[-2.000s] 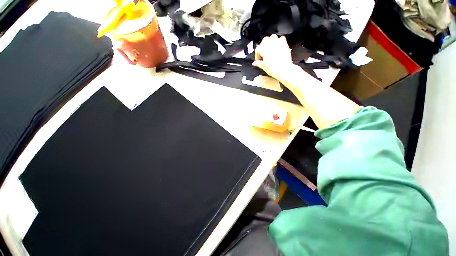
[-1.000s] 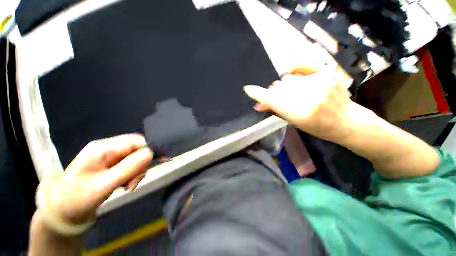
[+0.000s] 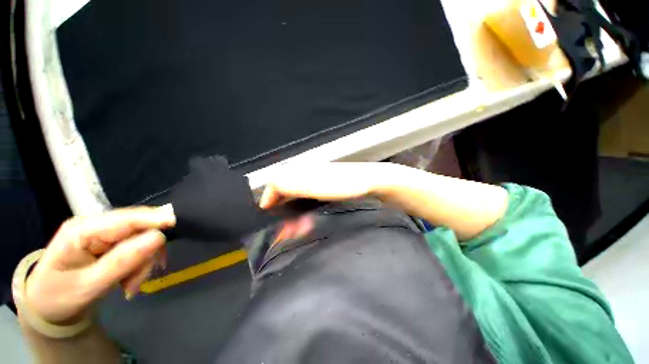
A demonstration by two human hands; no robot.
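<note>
A large matte black cut panel (image 3: 270,85) lies flat on the white table, with a thin pale line along its near edge. A small, ragged-edged black piece (image 3: 213,199) is held up over the table's front edge. My left hand (image 3: 107,259) pinches its left side between thumb and fingers. My right hand (image 3: 320,186) holds its right side; those fingertips are blurred and partly hidden. A glue bottle (image 3: 519,35) with orange-yellow contents lies at the right end of the table, its thin nozzle pointing over the edge.
The table's pale front edge (image 3: 405,135) runs below the panel. Black offcuts (image 3: 580,35) lie beyond the bottle at the upper right. My dark apron (image 3: 341,284) is below, and a yellow floor line (image 3: 192,271) shows under the table.
My right hand has come from the offcuts, past the panel's right corner, to beside my left hand. The small piece, earlier over the panel, is now held nearer my lap. The view has shifted.
</note>
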